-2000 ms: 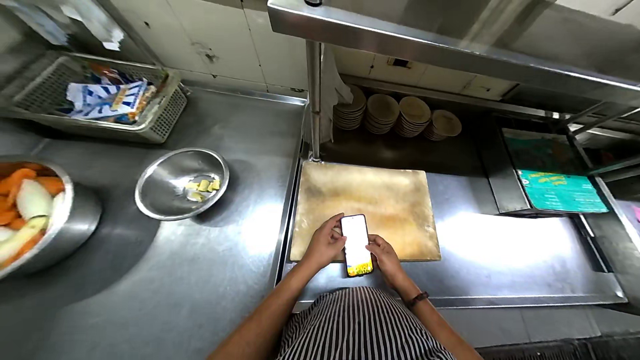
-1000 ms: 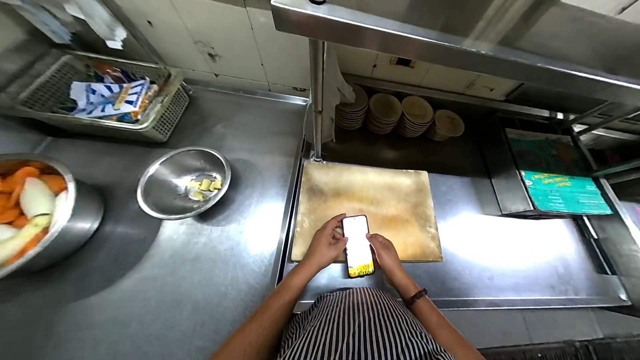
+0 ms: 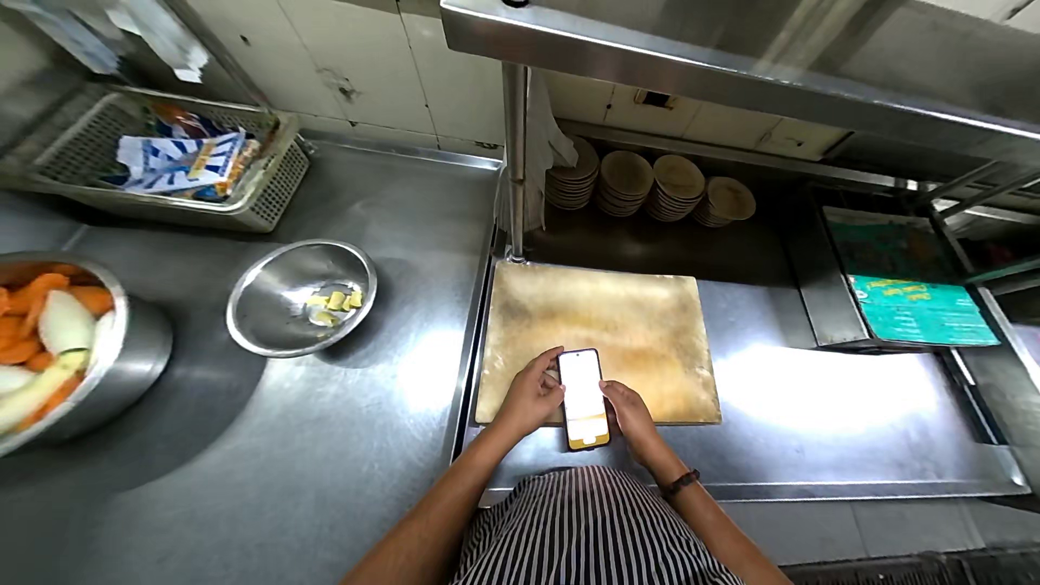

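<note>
A smartphone (image 3: 583,394) with a bright screen is held upright between both hands, over the near edge of a worn, stained cutting board (image 3: 601,317). My left hand (image 3: 532,394) grips its left side, the thumb at the edge of the screen. On its right side, my right hand (image 3: 630,410) has the thumb by the screen's edge; a dark bracelet is on that wrist. A steel bowl (image 3: 268,317) with a few pale yellow pieces (image 3: 335,302) in it stands on the counter to the left.
At far left is a steel pot (image 3: 146,341) of carrots and pale peeled vegetables. Behind it, a plastic basket (image 3: 276,183) holds packets. Stacked bowls (image 3: 626,175) sit under a steel shelf (image 3: 691,77), beside its post (image 3: 516,162). A green printed sheet (image 3: 922,309) lies at right.
The lower part of the phone's screen shows a different picture. Both hands have stayed on the phone in about the same place.
</note>
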